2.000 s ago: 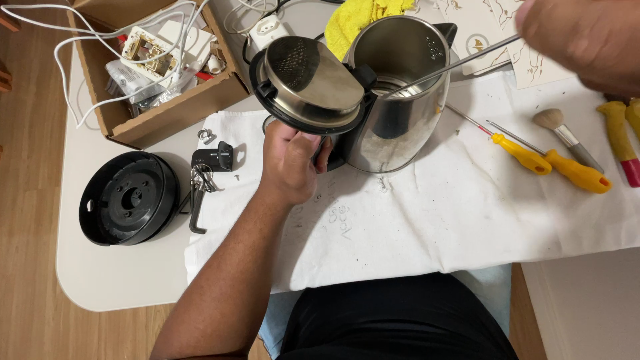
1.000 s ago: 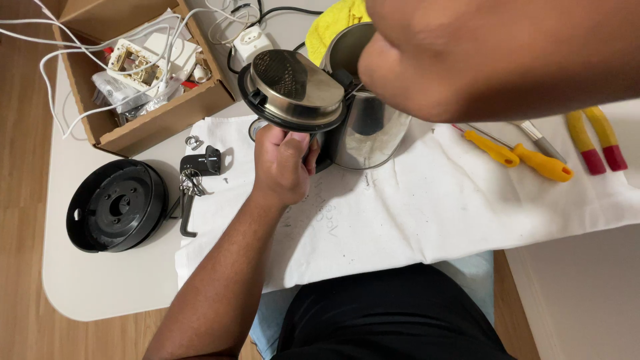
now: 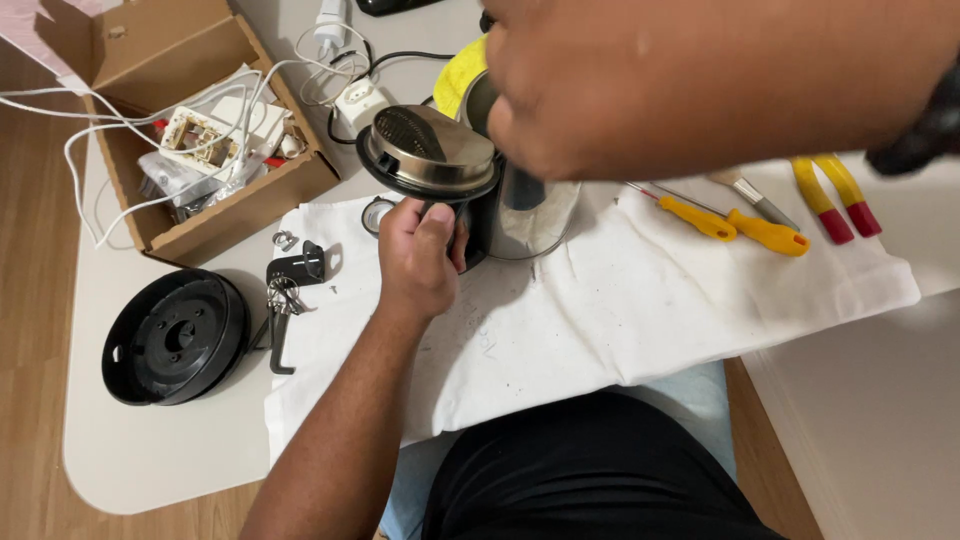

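My left hand grips the black handle of a stainless steel electric kettle, below its open lid. Across the kettle's mouth reaches my right hand, close to the lid's hinge side; its fingers are mostly out of sight, and whether it holds anything cannot be seen. A black round kettle base part lies at the left. Between it and my left hand are a small black plastic part, a bundle of thin metal rings and a black hex key.
An open cardboard box with cables and socket parts stands at the upper left, near a white power adapter. A yellow cloth is behind the kettle. On the white cloth lie yellow-handled screwdrivers, a brush and yellow-red plier handles.
My right hand has come in from the upper right, where it held a long thin metal tool into the kettle, and now covers part of the mouth. My left hand keeps its grip.
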